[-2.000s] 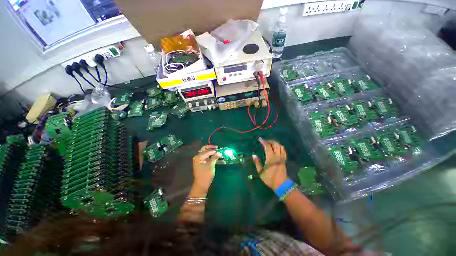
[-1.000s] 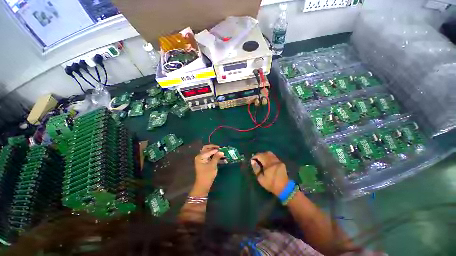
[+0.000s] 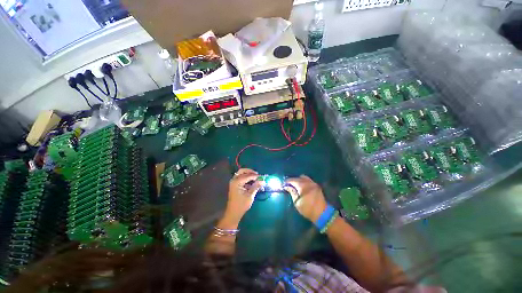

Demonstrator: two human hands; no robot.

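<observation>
A small circuit board (image 3: pixel 265 184) lies between my two hands above the dark green mat (image 3: pixel 269 229). A bright white light (image 3: pixel 275 183) glows on it and washes out its surface. My left hand (image 3: pixel 243 191) grips the board's left end with thumb and fingers. My right hand (image 3: pixel 308 197), with a blue band at the wrist, has its fingertips closed at the board's right end; what they pinch there is hidden by the glare. A red test lead (image 3: pixel 266 147) loops from the instruments to my left hand.
Green panels stand in a rack (image 3: pixel 94 183) at left. A blister tray (image 3: pixel 400 213) with boards is at right, beside stacked clear trays (image 3: pixel 469 74). A power supply (image 3: pixel 221 105) and cream meter (image 3: pixel 272 74) stand behind. Loose boards (image 3: pixel 176 137) and a brown mat (image 3: pixel 200 194) lie left.
My right hand has moved left to the board, its fingers now at the board's right end. The white light is on; it was off one second ago. The view has shifted slightly.
</observation>
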